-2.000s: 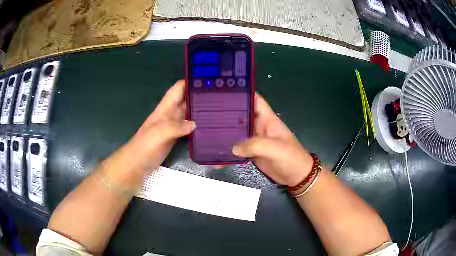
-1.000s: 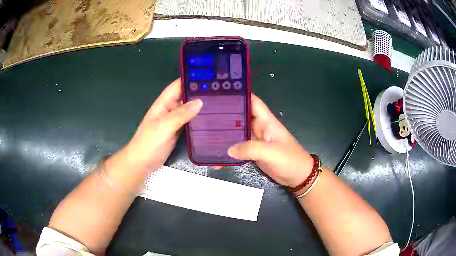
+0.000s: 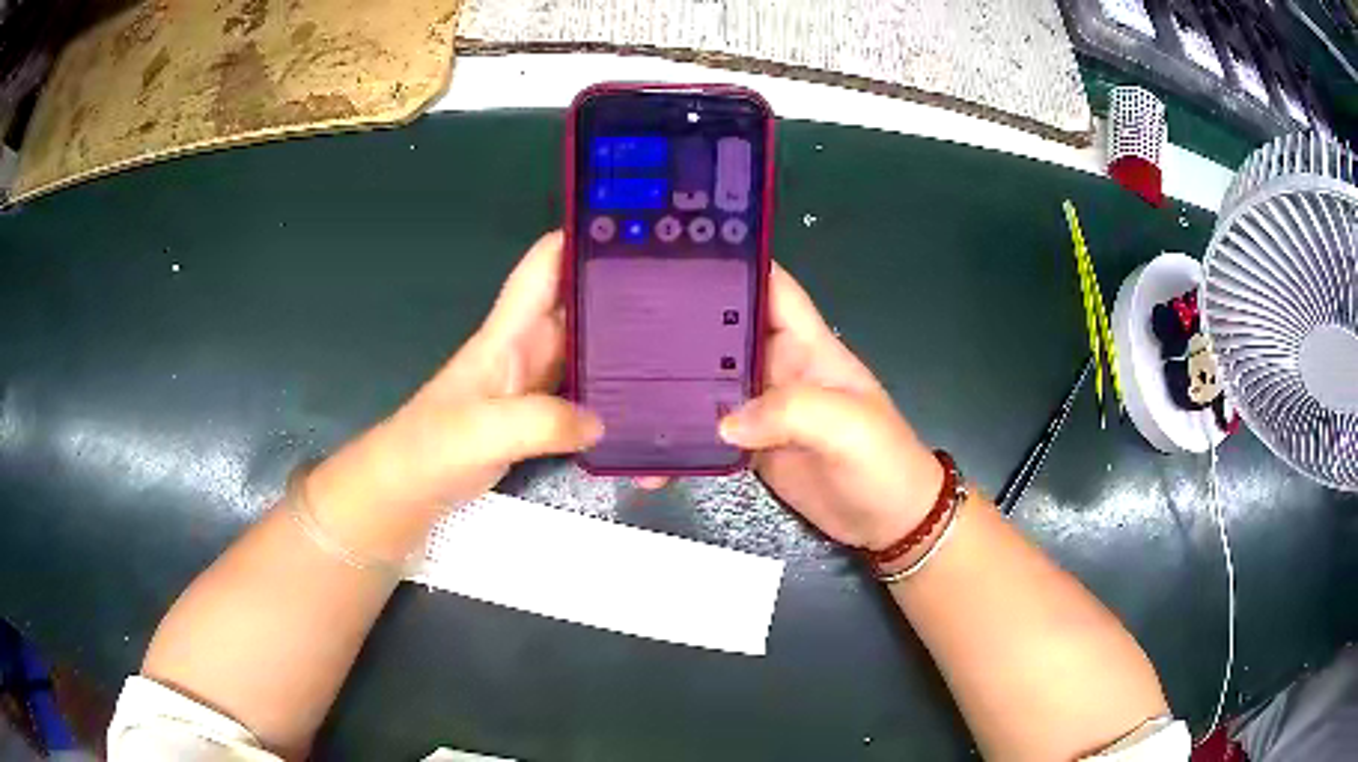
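Note:
A smartphone in a red case, its screen lit, is held upright in the middle of the view. My left hand grips its lower left side, with the thumb over the lower left corner of the screen. My right hand grips the lower right side, with the thumb at the lower right edge of the screen. A white strip lies flat on the dark green mat below the phone. Its left end, with small dots, is partly hidden by my left wrist.
Yellow-green tweezers and slim black tweezers lie at the right. Beside them is a white desk fan with a cable. A mesh-patterned cup stands behind. A tan board and a grey board lie at the rear.
The trays of white units at the left are gone from view. The phone has shifted slightly right and up. My left thumb moved up the screen, then back down; the listed screen content has changed.

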